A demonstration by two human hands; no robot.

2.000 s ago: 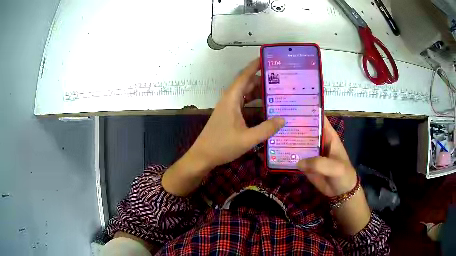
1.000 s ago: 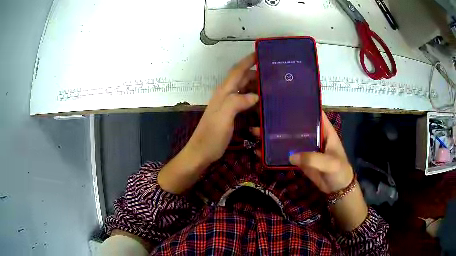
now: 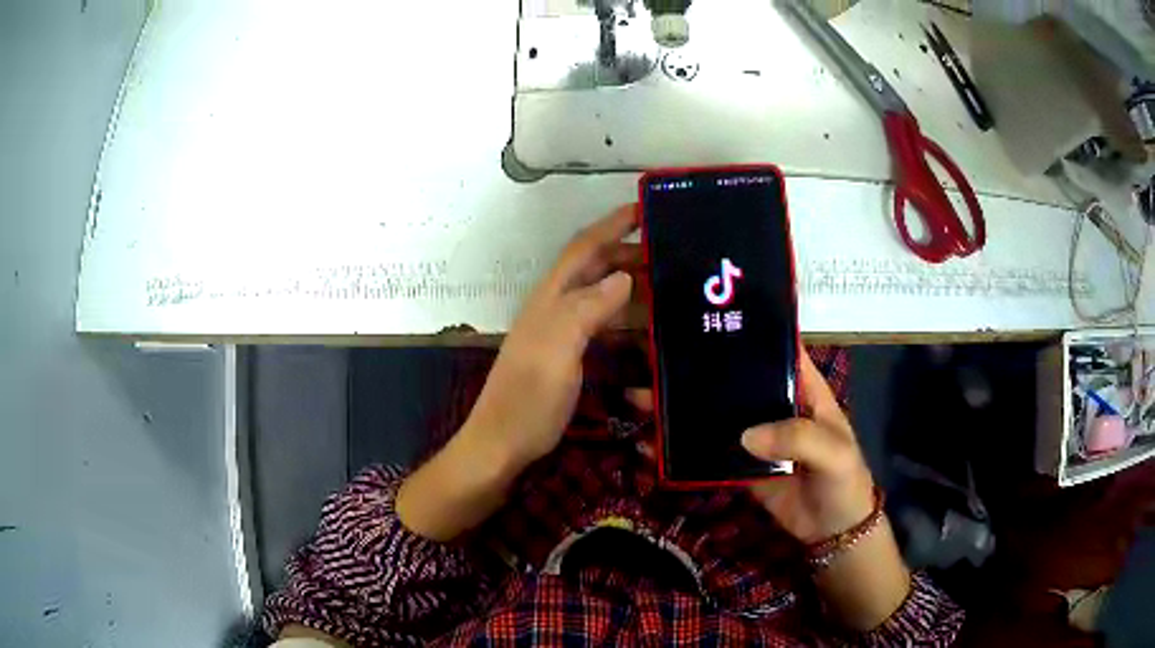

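A smartphone (image 3: 725,367) in a red case is held upright over the table's front edge. Its screen is black with a white music-note logo and characters below it. My right hand (image 3: 817,462) holds the phone from below, with the thumb over the lower right of the screen. My left hand (image 3: 545,348) is at the phone's left side, fingers partly bent; its fingertips reach the phone's left edge and are partly hidden behind it. I cannot tell how firmly it touches the phone.
Shears with red handles (image 3: 931,190) and small dark snips (image 3: 959,79) lie right of the machine bed plate (image 3: 709,133). A ruler scale runs along the white table (image 3: 317,190). A white tray (image 3: 1064,418) of small items is at right. Checked cloth covers my lap.
The phone screen has gone from a notification list, through a dim purple screen, to a black logo screen. My left thumb has left the screen. The view has shifted, showing more of the machine bed.
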